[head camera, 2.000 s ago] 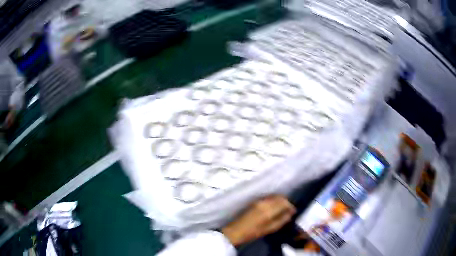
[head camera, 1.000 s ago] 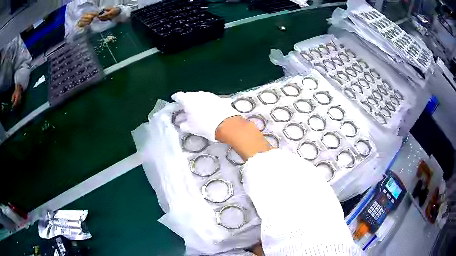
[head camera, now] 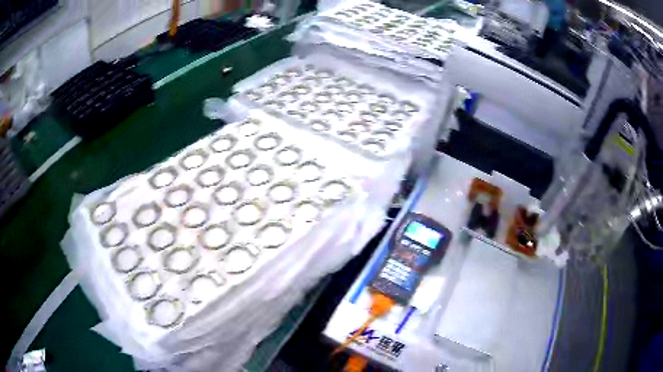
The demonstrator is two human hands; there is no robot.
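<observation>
Neither of my hands is in clear view. The nearest white parts tray (head camera: 231, 207) lies at left centre in wrinkled translucent film, with rows of thin silver-grey rings (head camera: 165, 312). Near its far left corner, one spot between rings shows no clear ring. At right, the white machine bed (head camera: 458, 196) carries two orange-brown fixtures. The left fixture (head camera: 483, 205) has dark blocks on it; the right fixture (head camera: 522, 231) has a dark opening. A small blurred white shape touches the right one; I cannot tell what it is.
A teach pendant (head camera: 411, 258) with lit screen and orange connector lies on the bed's left edge, beside a white cover plate (head camera: 480, 290). More ring trays (head camera: 338, 105) stand behind the near one. Black component trays (head camera: 102, 98) sit on the green bench. A black hose (head camera: 618, 116) arches at right.
The view has swung right, bringing the machine bed and fixtures into fuller view. My gloved right hand, over the tray's far left corner a second ago, has left the picture.
</observation>
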